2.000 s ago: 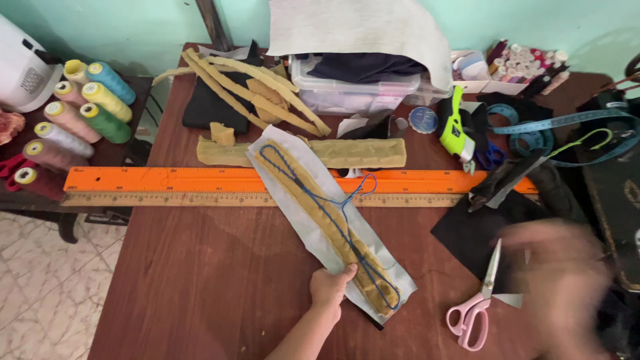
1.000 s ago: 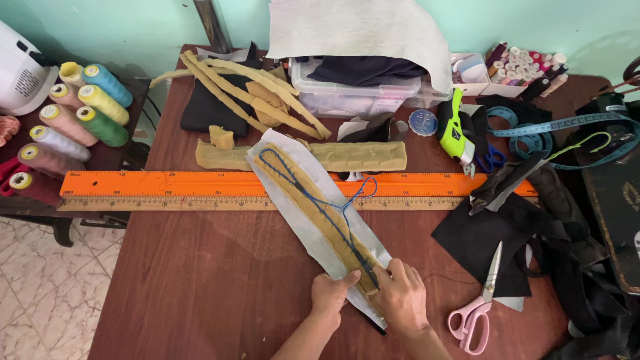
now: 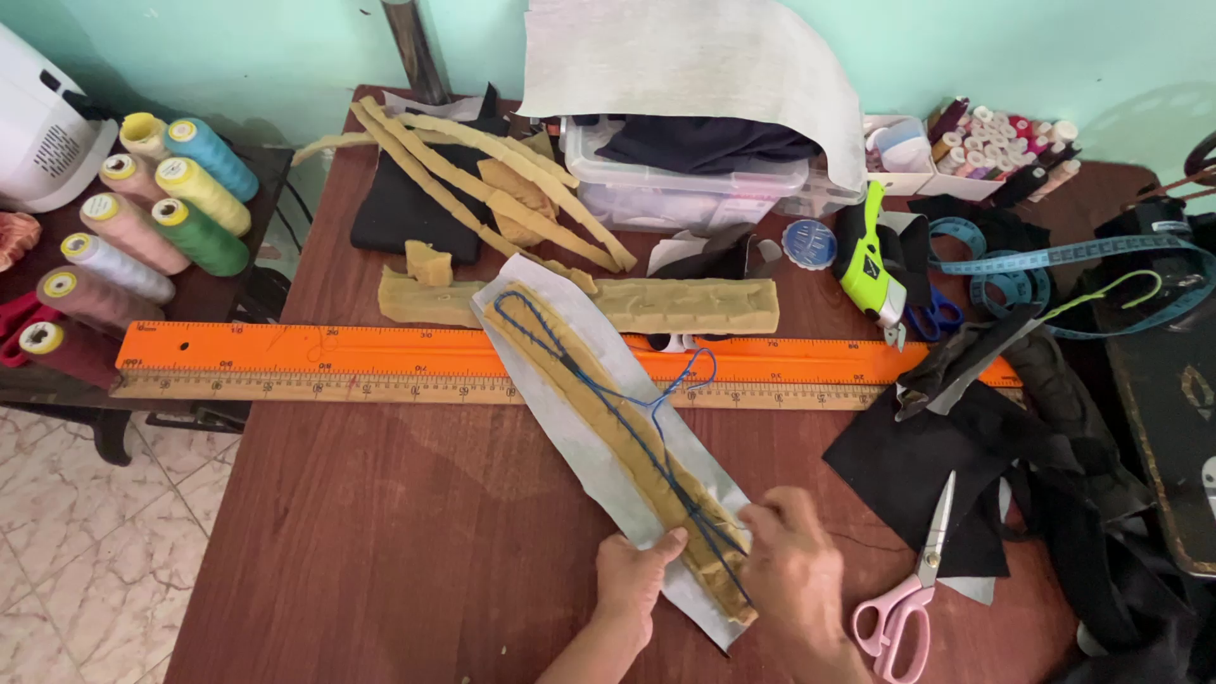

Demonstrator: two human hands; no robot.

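Observation:
A long tan fabric strip (image 3: 608, 427) lies diagonally on a pale grey backing sheet (image 3: 560, 408). Blue cord (image 3: 622, 423) runs along the strip in a narrow loop, with a loose loop standing off its right side. My left hand (image 3: 636, 579) pinches the lower part of the strip and backing, thumb on top. At the strip's lower right edge is my right hand (image 3: 793, 560), slightly blurred, fingers bent together; a thin dark thread trails to the right from near it. Whether it holds a needle is too small to tell. Pink-handled scissors (image 3: 902, 608) lie to its right.
An orange ruler (image 3: 446, 353) and a wooden ruler (image 3: 313, 389) cross the table behind my hands. Beyond them are tan strips (image 3: 494, 195) and a plastic box (image 3: 665, 195). Thread cones (image 3: 204, 237) stand left. Black fabric (image 3: 912, 456), a yellow-green tool (image 3: 866, 266) and a tape measure (image 3: 1092, 255) lie right.
My right hand has come from beside the scissors to the strip, where it was lower and flatter one second ago; it is now raised slightly to the right. My left hand stays on the strip.

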